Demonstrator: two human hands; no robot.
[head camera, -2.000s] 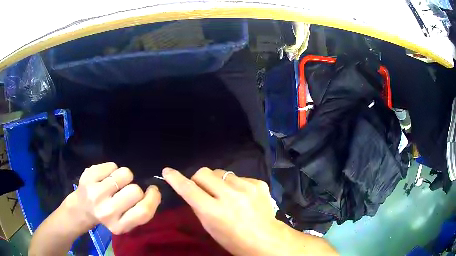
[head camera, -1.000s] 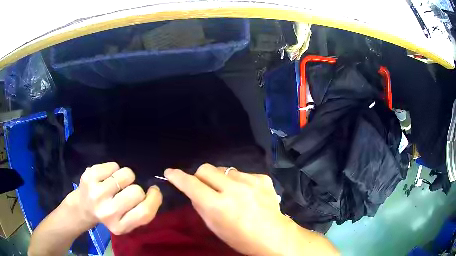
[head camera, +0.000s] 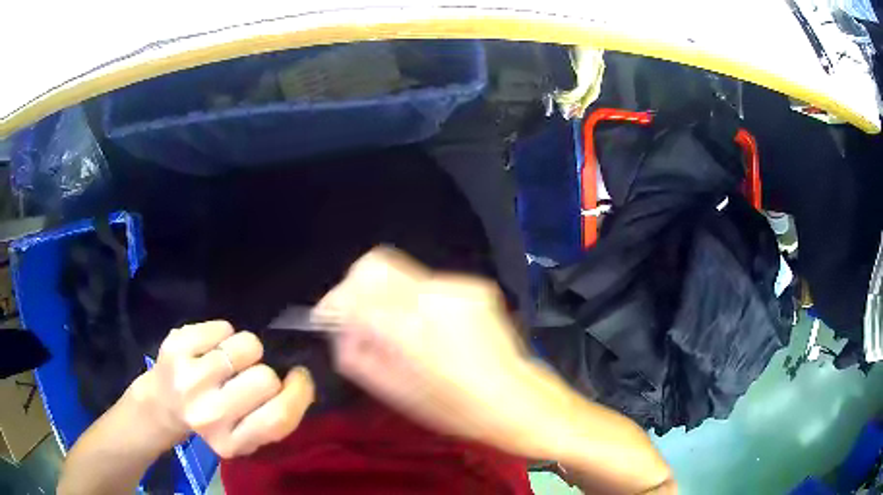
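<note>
Black cloth (head camera: 339, 213) lies across the lap, too dark to show its folds or seams. My left hand (head camera: 228, 387) is closed with its fingers curled, pinching part of the dark cloth at the lower left. My right hand (head camera: 426, 338) is blurred by motion, just right of my left hand and apart from it. A thin pale, silvery tool (head camera: 302, 320) sticks out to the left from my right fingertips, also blurred; its exact kind cannot be told.
A white table with a yellow edge (head camera: 407, 31) spans the top. Blue crates stand beneath it (head camera: 290, 126) and at the left (head camera: 39, 290). A black garment pile (head camera: 678, 290) lies over a red frame (head camera: 589, 184) at right. Green floor (head camera: 775, 416) shows lower right.
My right hand has risen and turned, now blurred, and more of the pale tool shows at its fingertips. My left hand has stayed nearly still.
</note>
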